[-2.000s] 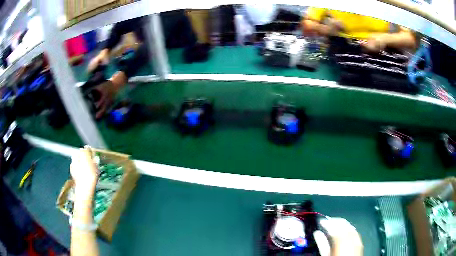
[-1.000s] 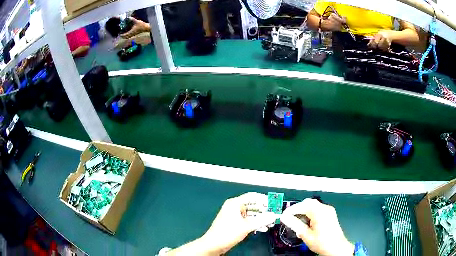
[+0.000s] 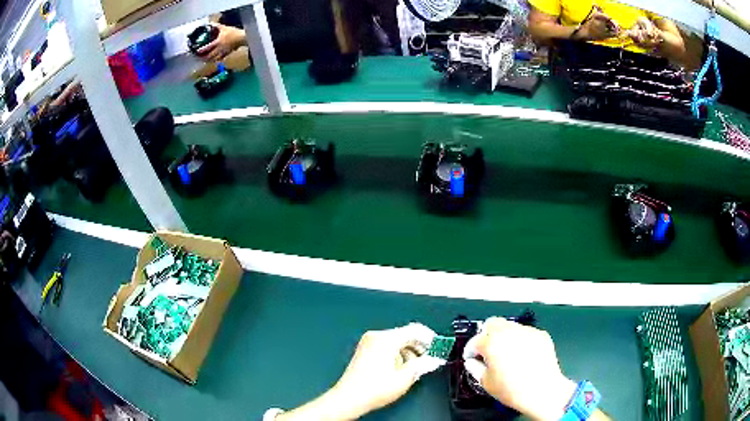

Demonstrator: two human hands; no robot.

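Observation:
A black chassis sub-assembly [image 3: 473, 396] lies on the bench mat at the lower middle, largely hidden under my right hand. My left hand [image 3: 385, 362] comes from the left and holds a small green circuit board [image 3: 442, 347] in its fingertips at the chassis's upper left edge. My right hand [image 3: 514, 362] is over the chassis with its thumb and fingers pinched together beside the board. What lies between those fingertips is too small to tell.
An open cardboard box [image 3: 215, 316] of boards stands left, another box [image 3: 709, 353] far right beside a striped green panel [image 3: 664, 362]. Yellow-handled pliers [image 3: 54, 284] lie far left. Beyond a white rail [image 3: 370, 276], the conveyor [image 3: 345, 234] carries several chassis. People work across it.
The circuit board has gone from upright to lower and flatter, close to the chassis edge. Both hands stay at the chassis. The conveyor's chassis appear slightly further left.

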